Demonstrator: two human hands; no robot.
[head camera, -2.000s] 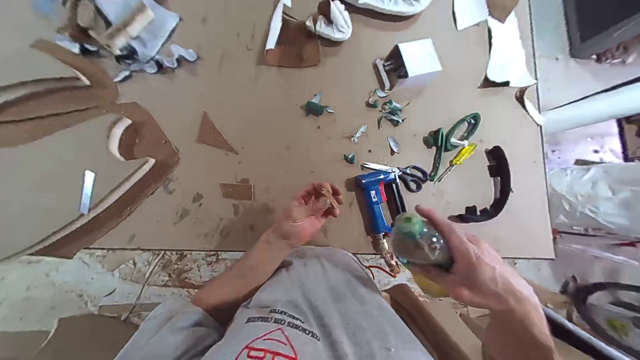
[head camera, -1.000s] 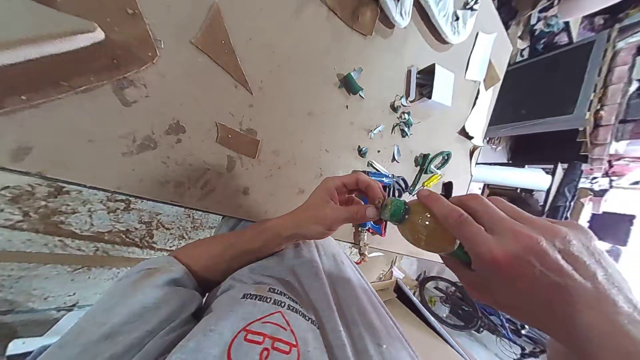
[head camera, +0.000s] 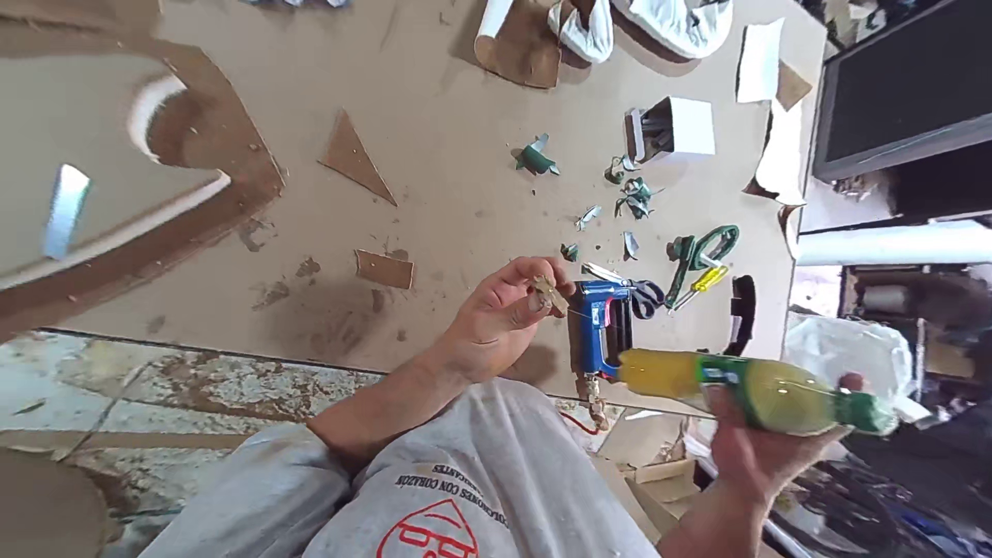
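Observation:
My left hand (head camera: 500, 318) pinches a small tan scrap (head camera: 549, 296) between thumb and fingers, above the table's near edge. My right hand (head camera: 763, 449) is closed around a plastic bottle (head camera: 775, 395) of yellow liquid, held sideways with its green-topped end to the right. Between the hands a blue pneumatic stapler (head camera: 593, 325) lies on the table, its brass fitting towards me. Black-handled scissors (head camera: 645, 298) lie beside it. Farther right are a yellow-handled screwdriver (head camera: 707, 280), a green strap (head camera: 722, 242) and a curved black strip (head camera: 742, 310).
Green and silver scraps (head camera: 635, 198) lie near a small open white box (head camera: 691, 126). Brown offcuts (head camera: 385, 269) and a large cut-out brown panel (head camera: 232, 147) are at left. White padded pieces (head camera: 690, 27) lie at the far edge. A dark flat screen (head camera: 903, 85) stands at right.
The bottle's green end was by my left fingers one second ago. My right hand has turned the bottle, so that end now points right, away from my left hand. The view has shifted.

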